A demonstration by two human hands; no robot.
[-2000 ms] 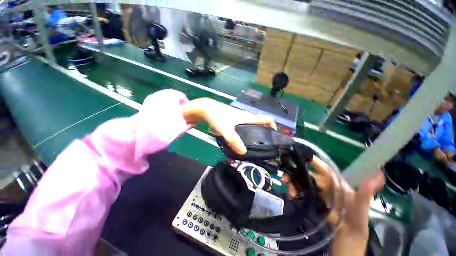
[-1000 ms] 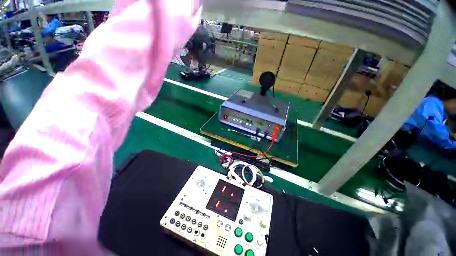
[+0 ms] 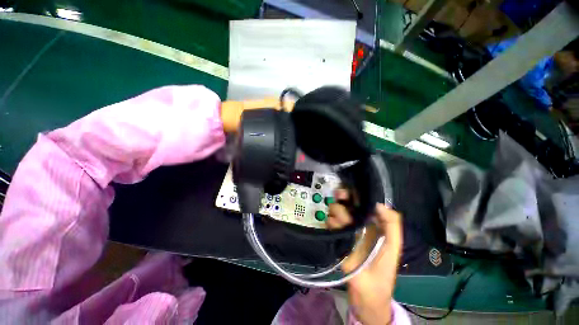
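Observation:
Black over-ear headphones with a clear, silvery curved band hang in the air over the white tester. My right hand grips the band at its lower right side. My left hand is at the far side of the ear cups, its fingers mostly hidden; what it grips cannot be told. A flat silvery-grey sheet or bag shows just beyond my left hand. The headphones hide much of the tester; some green buttons, sockets and a bit of red display show.
The tester lies on a black mat. The bench instrument is partly covered from view by the grey sheet. Crumpled grey bags lie at the right. A slanted metal post stands beyond the mat. More black headphones and a person's blue sleeve show upper right.
The view has tilted down. My left arm has come down from its raised reach. The headphones and both hands are back in view over the tester, and the grey sheet has appeared.

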